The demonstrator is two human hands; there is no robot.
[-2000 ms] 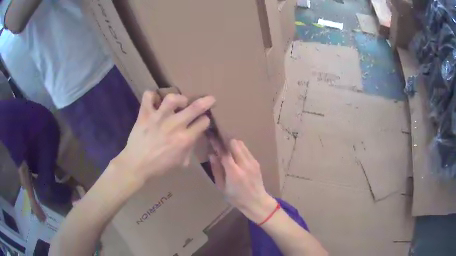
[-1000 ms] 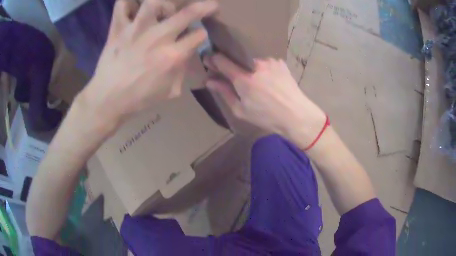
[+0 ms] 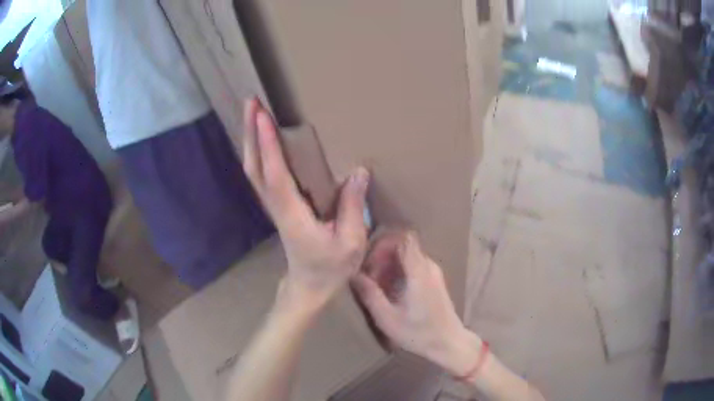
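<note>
A large brown outer carton (image 3: 376,94) stands upright in front of me, its lower part reaching toward me. My left hand (image 3: 313,219) lies at the carton's inner corner, fingers spread along its edge, with a small brown carton flap (image 3: 308,160) between thumb and fingers. My right hand (image 3: 407,290) is just below and to the right, fingers curled at the carton edge. A small pale patch shows between the hands. Whether the right fingers pinch something is hidden.
A person in a white top and purple trousers (image 3: 188,188) stands behind the carton at left. Another person in purple (image 3: 70,196) bends farther left near white printed boxes (image 3: 66,337). Flat cardboard sheets (image 3: 548,258) cover the floor at right, beside film-wrapped goods (image 3: 698,102).
The view has tilted up from one second ago, so the carton's upper part and the people show more. My left fingers have straightened along the edge. My right fingers have curled.
</note>
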